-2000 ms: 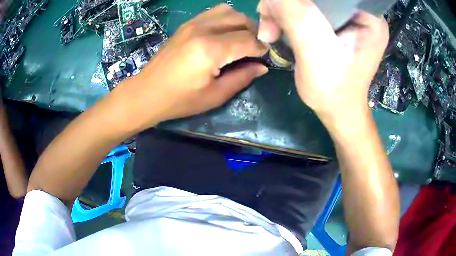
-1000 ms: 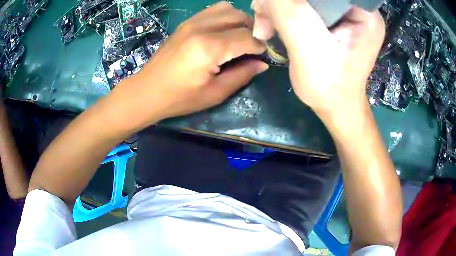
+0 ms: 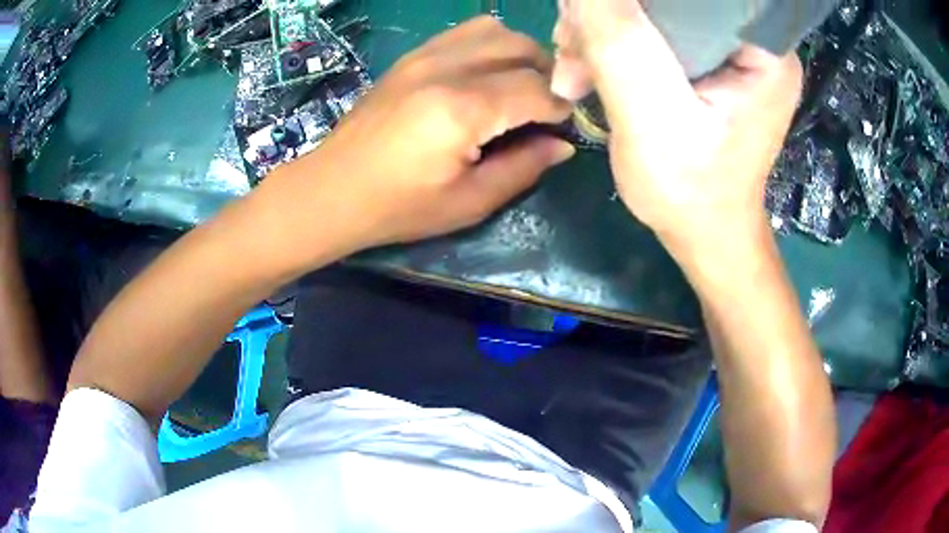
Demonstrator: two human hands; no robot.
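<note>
My right hand [image 3: 687, 135] is wrapped around the thick grey body of a power tool, likely an electric screwdriver [image 3: 728, 31], at the top of the view. Its brass-coloured tip [image 3: 590, 122] shows between my two hands, pointing down and left. My left hand [image 3: 447, 135] is curled with fingertips and thumb close to the tip. A small dark edge, perhaps of a circuit board, shows at these fingertips; the rest is hidden by the hand, so I cannot tell what it holds.
Circuit board piles lie left [image 3: 297, 89] and right [image 3: 832, 156] of my hands on the green bench top [image 3: 135, 146]. The bench's front edge crosses below my wrists. Another person's arm [image 3: 21, 302] is at the far left, and red cloth [image 3: 895, 468] at lower right.
The view has shifted slightly, so the left boards appear a little further right. Both hands stay close together around the tool tip, and the tool body is tilted slightly differently.
</note>
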